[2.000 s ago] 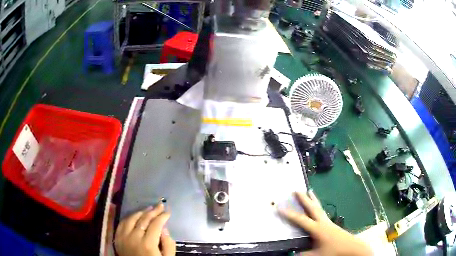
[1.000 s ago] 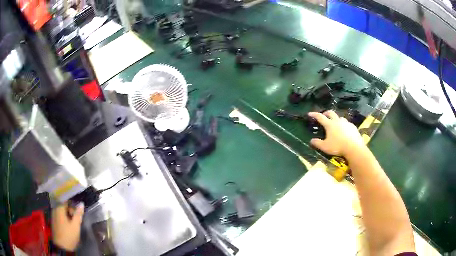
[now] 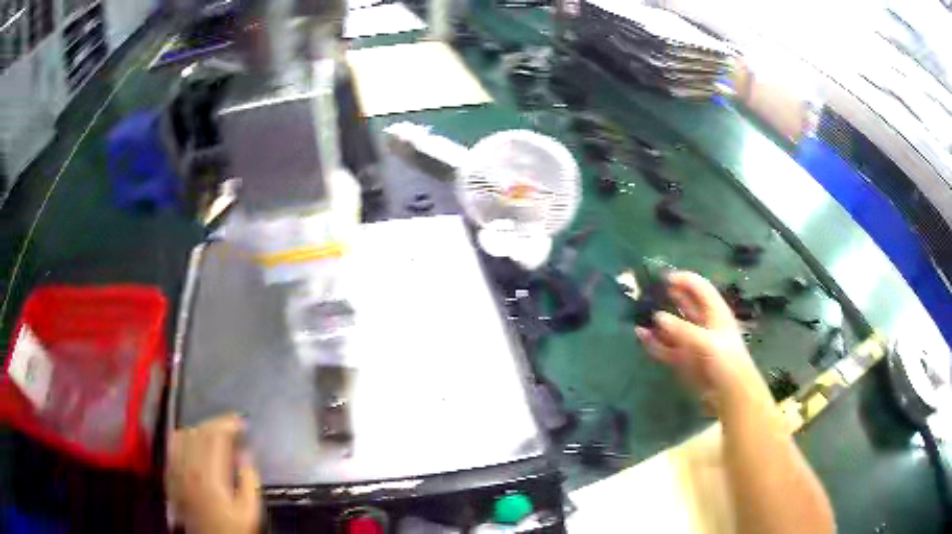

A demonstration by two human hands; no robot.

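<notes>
My right hand point(image 3: 694, 329) is over the green belt, closed on a black power adapter point(image 3: 652, 297) held between thumb and fingers. My left hand point(image 3: 214, 475) is blurred at the front left corner of the silver base plate point(image 3: 438, 365), its fingers somewhat apart, with nothing visible in it. The clear fixture point(image 3: 326, 325) is under the large metal horn point(image 3: 277, 156) with the yellow band. The fixture is blurred, and no black adapter shows in it. The dark clamp bar point(image 3: 334, 405) is in front of it.
A white fan point(image 3: 519, 193) is right of the plate, with black adapters point(image 3: 558, 297) beside it. A red basket point(image 3: 146, 375) is at left. A red button point(image 3: 365, 524) and green button point(image 3: 513, 508) are at the front. A cardboard sheet point(image 3: 658, 495) and yellow bar point(image 3: 835, 386) are at right.
The view has turned back left. My right hand has left the yellow bar area with an adapter. My left hand has moved from the fixture to the plate's corner. The corded adapter has gone from fixture and plate.
</notes>
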